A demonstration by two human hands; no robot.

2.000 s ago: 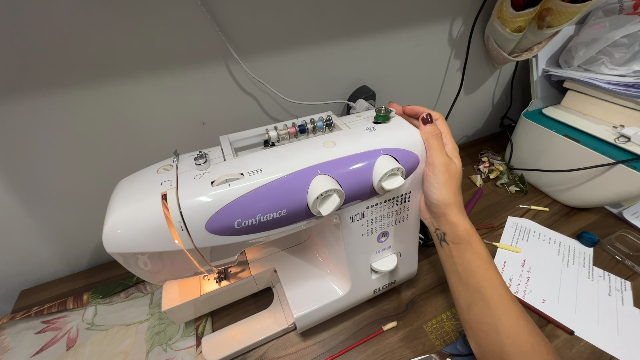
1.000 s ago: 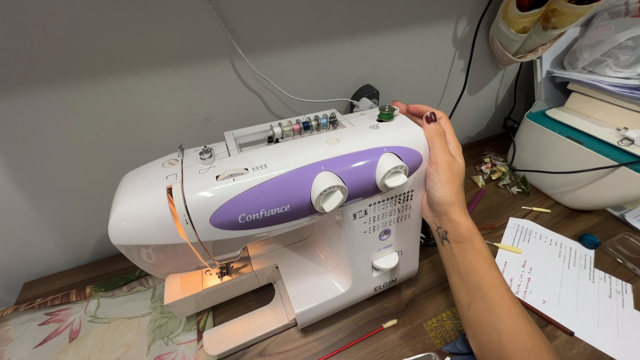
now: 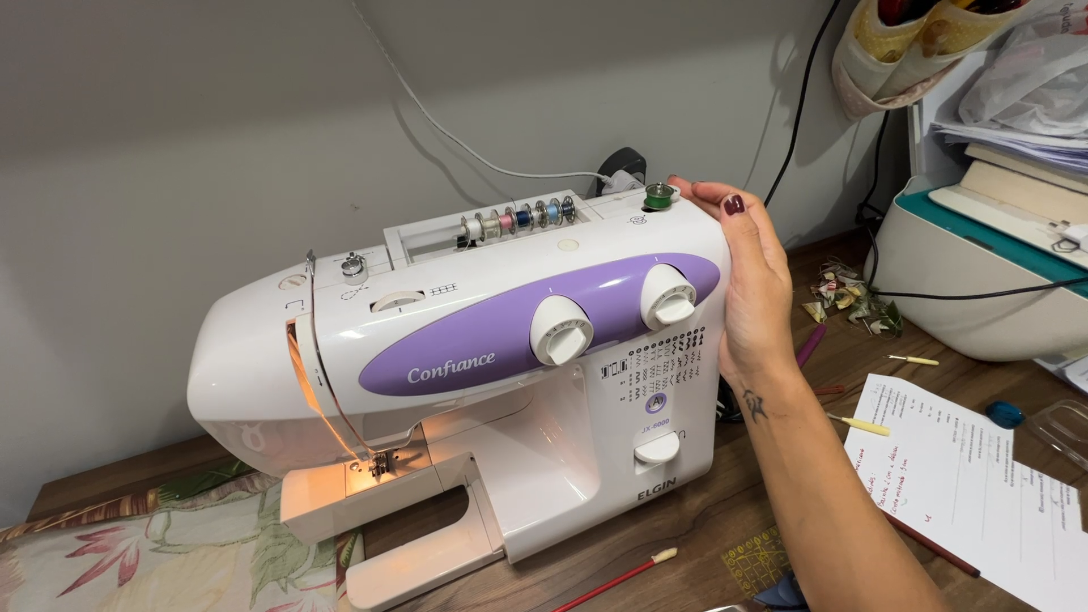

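A white and purple Elgin sewing machine [image 3: 476,340] stands on the wooden table, its lamp lit over the presser foot [image 3: 380,464]. My right hand [image 3: 748,263] lies around the machine's right end, fingers behind it, thumb near the top edge; what the fingertips touch is hidden. Just left of them, a bobbin of green thread [image 3: 659,196] sits on the bobbin winder. Several bobbins of coloured thread [image 3: 518,218] stand in a row in the top recess. Floral fabric [image 3: 170,552] lies at the machine's left. My left hand is not in view.
At the right lie written sheets of paper [image 3: 960,484], a yellow-handled tool [image 3: 860,425], a blue oval object [image 3: 1005,414] and fabric scraps [image 3: 850,297]. A white bin with a teal rim [image 3: 943,255] stands behind. A red stick [image 3: 612,586] and a yellow-marked ruler [image 3: 752,561] lie in front.
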